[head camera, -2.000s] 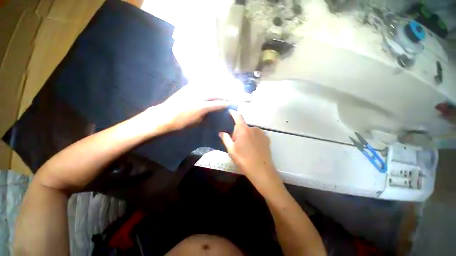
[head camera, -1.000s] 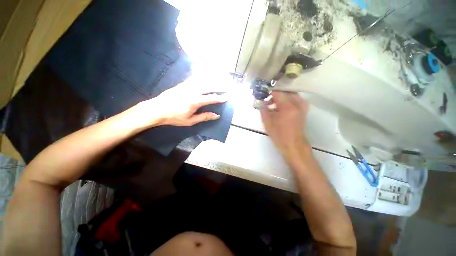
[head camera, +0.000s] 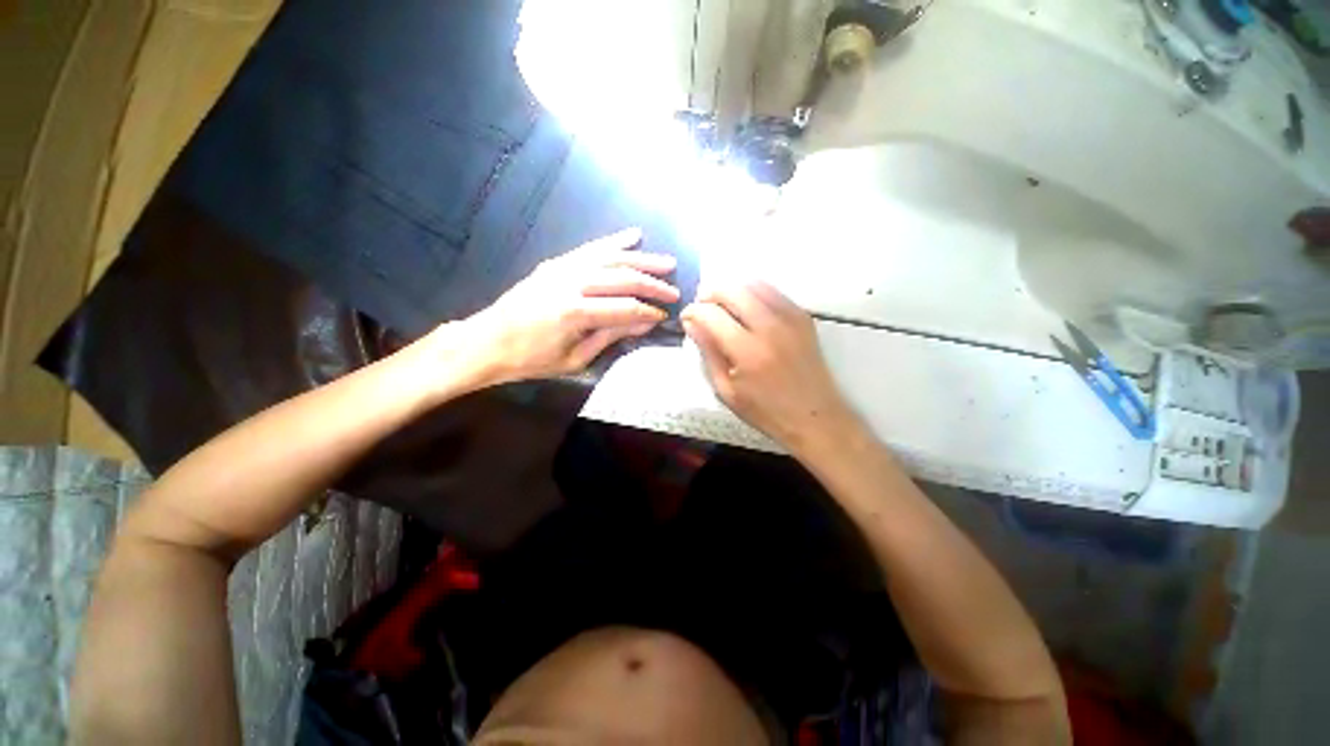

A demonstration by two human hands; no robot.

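Observation:
A dark faux leather panel (head camera: 394, 161) lies left of the sewing machine, its matte navy backing up and stitch lines on it. A glossy brown-black part (head camera: 241, 292) shows at its lower left. My left hand (head camera: 591, 303) rests on the panel near its right edge, fingers bent. My right hand (head camera: 751, 343) is beside it, thumb and fingertips together at the panel's edge; glare hides whether they pinch it. The presser foot area (head camera: 751, 153) of the machine (head camera: 934, 161) is above my hands, partly lost in glare.
Blue-handled thread snips (head camera: 1116, 391) lie at the right of the bed, beside a white control panel (head camera: 1208, 445). Taped cardboard (head camera: 88, 175) is at the left. Quilted silver-grey covering (head camera: 73, 583) is at lower left. A red plastic stool (head camera: 416, 612) shows below.
My right hand has moved from beside the presser foot down and left to the panel's edge. My left hand's fingers are more bent. The view has shifted.

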